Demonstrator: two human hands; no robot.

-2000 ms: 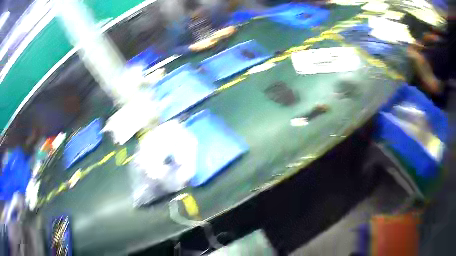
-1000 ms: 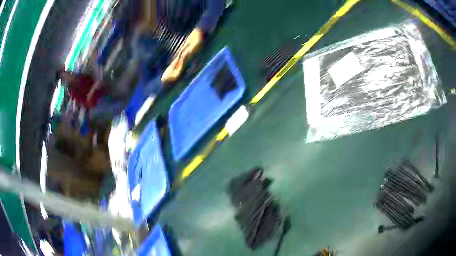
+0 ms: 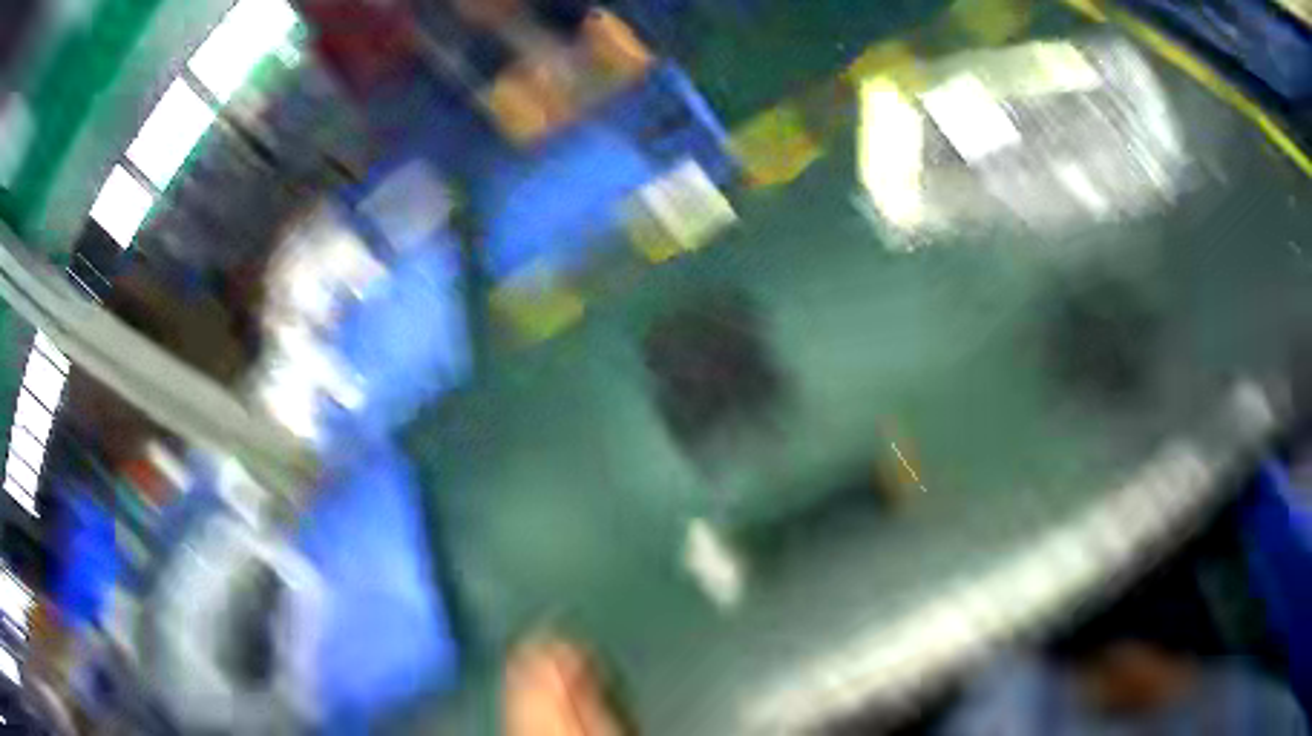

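Observation:
The view is strongly blurred. A dark cable bundle [image 3: 813, 521] lies near the table's front edge, whitish at its left end and gold at its right end. A dark pile of black sticks [image 3: 715, 377] lies behind it, and a second dark pile [image 3: 1105, 338] lies to the right. My left hand [image 3: 558, 693] shows as a blurred skin-coloured shape cut off by the bottom edge, left of the bundle and apart from it. A brownish blur below the table edge at lower right may be my right hand [image 3: 1137, 676]; its fingers cannot be made out.
A clear plastic bag with a white label [image 3: 1043, 137] lies at the back right. Blue trays [image 3: 568, 194] stand along the yellow tape line. Another blue tray [image 3: 374, 590] is at left beside a cloudy poly bag [image 3: 238, 618]. A person's hands [image 3: 561, 86] show across the table.
The view has shifted, so the piles and bag appear higher. The cable bundle and the table's front edge have come into fuller view. A skin-coloured hand shape has appeared at the bottom.

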